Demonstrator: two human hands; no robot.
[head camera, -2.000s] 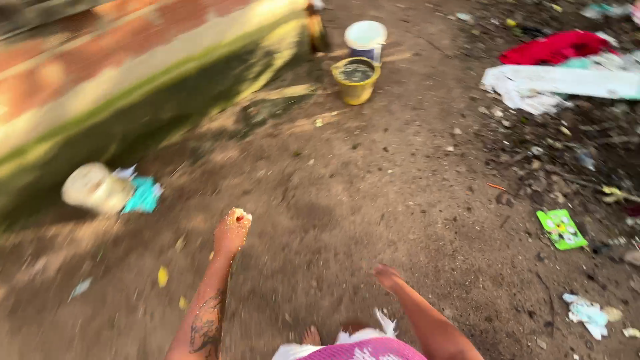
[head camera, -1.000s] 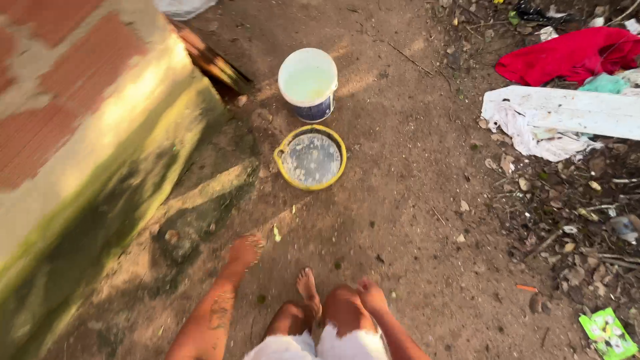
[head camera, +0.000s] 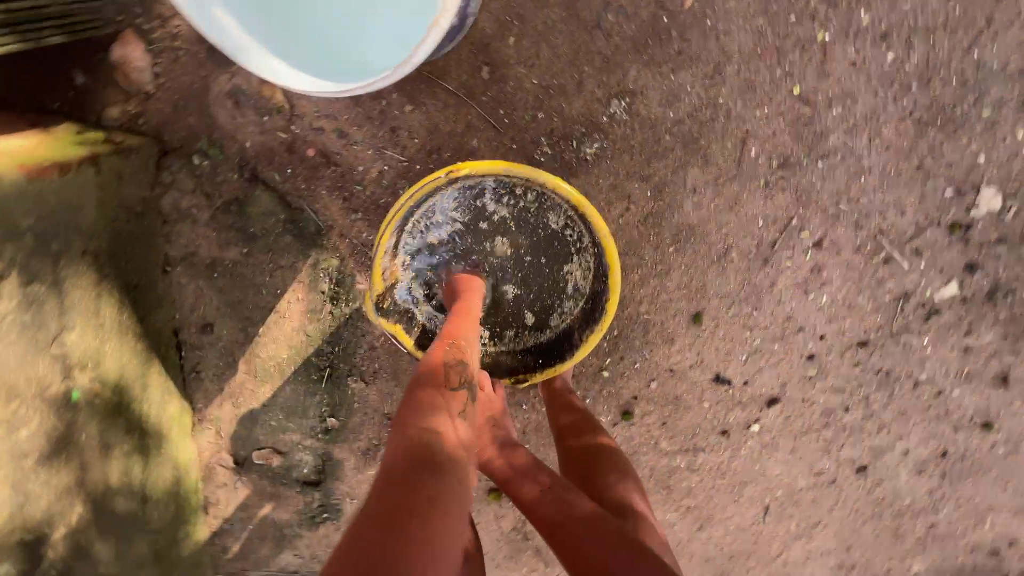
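Observation:
A round bucket with a yellow rim stands on the ground, filled with dark liquid that has pale specks floating on it. My left hand reaches into it, the fingers under the surface and out of sight; a tattoo marks that forearm. My right hand is low beside the left forearm, below the rim, partly hidden; its fingers cannot be made out. Above the yellow-rimmed bucket, cut off by the frame's top edge, is a white bucket with pale bluish contents and a dark outer side.
Bare feet stand close to the near rim, one foot at its lower right. A mossy, sunlit concrete surface lies at the left. Brown dirt ground with twigs and small debris spreads right. A stone lies upper left.
My left hand has moved from beside the yellow-rimmed bucket into its liquid. My right hand has come in toward the left forearm. The view is now much closer to the buckets.

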